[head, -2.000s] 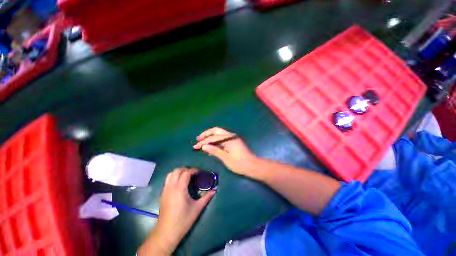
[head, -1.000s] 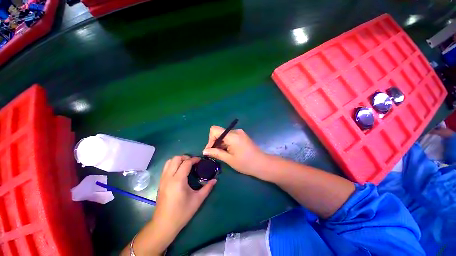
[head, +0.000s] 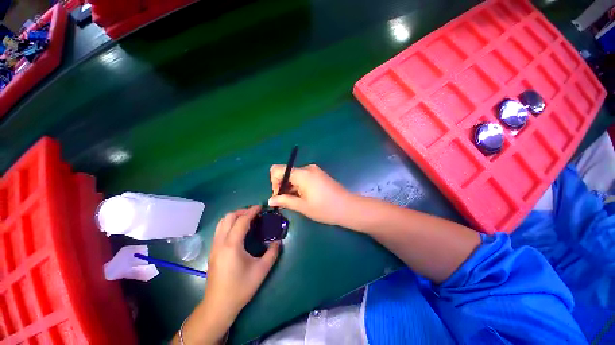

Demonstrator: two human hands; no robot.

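Observation:
My left hand [head: 236, 259] is bare and holds a round dark watch head [head: 272, 227] with a shiny rim between thumb and fingers, low over the green bench. My right hand [head: 310, 194] is bare and grips a thin black stick [head: 289, 168] like a pencil. Its fingertips are at the upper edge of the watch head. The lower tip of the stick is hidden by the fingers or too small to make out.
A red pocketed tray [head: 431, 87] at the right bears three watch heads [head: 512, 113]. Stacked red trays [head: 40, 256] stand at the left. A white bottle [head: 152, 215] lies beside a blue stick [head: 170, 265], a white piece [head: 128, 263] and a clear disc [head: 191, 248].
My right hand has come from above the bench to the watch head, and the black stick now points more upright. The watch head stays in my left hand. The camera view has shifted.

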